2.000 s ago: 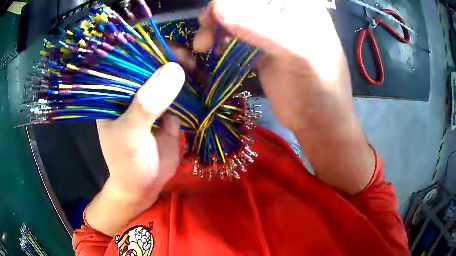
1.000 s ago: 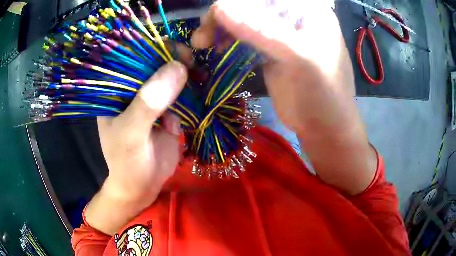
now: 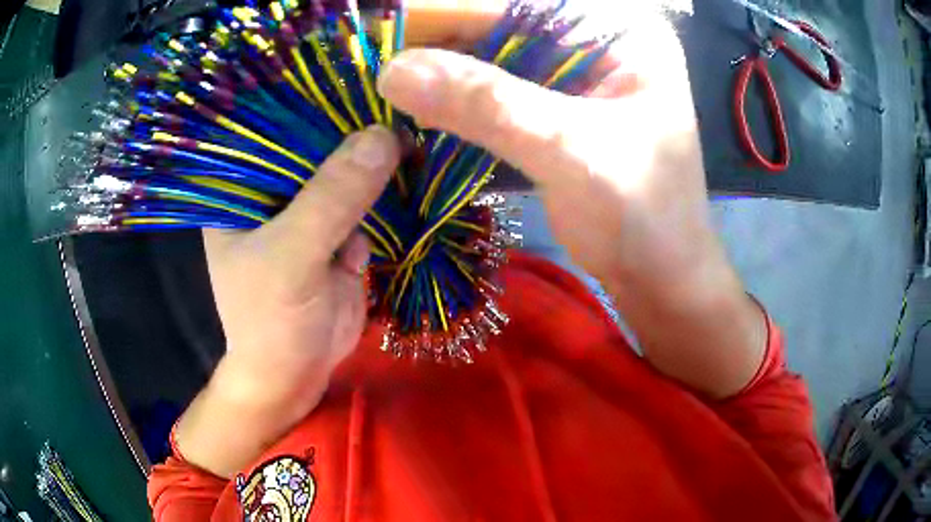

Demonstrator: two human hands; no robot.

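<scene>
A large wire bundle of blue, yellow and teal wires fans out up and left from my left hand, which is shut around it. Silver crimp terminals fringe its outer left edge. The bundle's lower end flares below, with dark red sleeves and silver tips. My right hand is at the upper right, its thumb against wires at the top of the fan. It also holds a group of wires that spreads to the upper right. Its fingers are partly hidden and overexposed.
Red-handled pliers lie on the dark mat at the upper right. Spare wires lie on the green surface at the lower left. A grey floor shows at the right, with a dark framed object at the lower right.
My right thumb has come left and down onto the wires beside my left thumb. The fan now spreads further right at the top, and wires show in my right hand.
</scene>
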